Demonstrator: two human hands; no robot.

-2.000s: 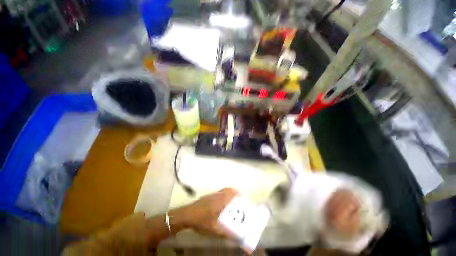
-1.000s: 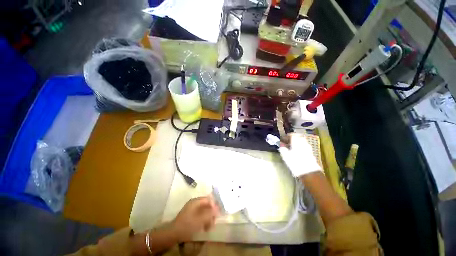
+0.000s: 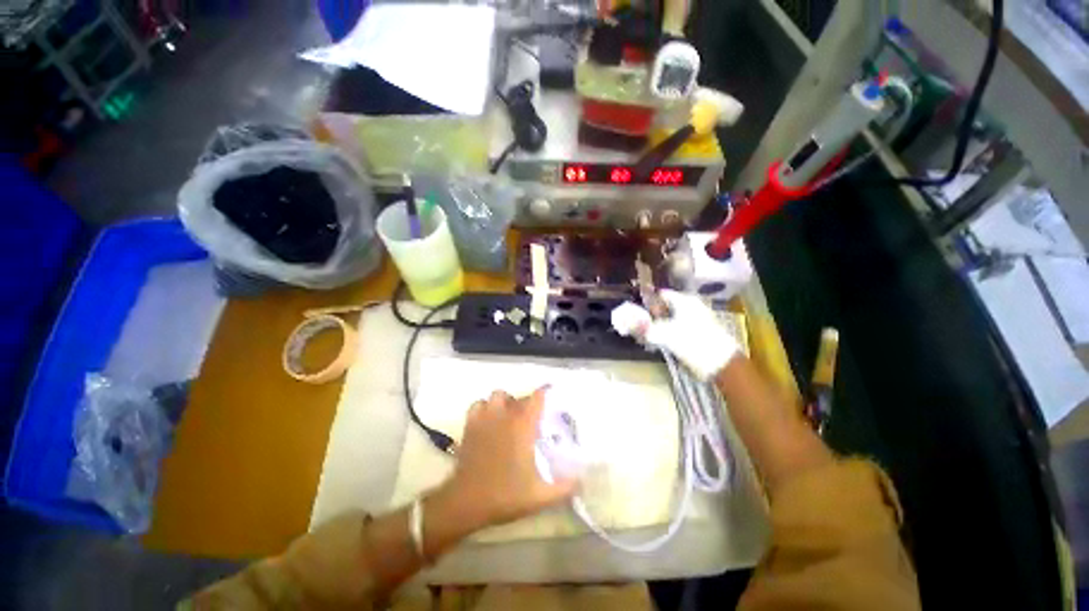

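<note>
My left hand (image 3: 502, 451), bare, holds the white power socket (image 3: 559, 444) over the cream mat; glare washes out its right side. My right hand (image 3: 695, 334), in a white glove, has its fingers at the white mains plug (image 3: 631, 319), which sits at the right part of the black socket strip (image 3: 490, 328). The white power cord (image 3: 705, 448) hangs in long loops below the right hand and curves along the mat to the socket. Tape strips lie across the black strip.
Masking tape ring (image 3: 320, 347), pen cup (image 3: 420, 253) and bag of black parts (image 3: 281, 215) are at left. A thin black USB cable (image 3: 412, 394) lies on the mat. Behind are the power supply (image 3: 549, 205) and red-handled tester (image 3: 764, 205). A dark green conveyor (image 3: 908, 418) runs right.
My left hand has moved from beside the white socket to a hold on it. My right hand stays near the plug at the black strip. The whole view has shifted slightly.
</note>
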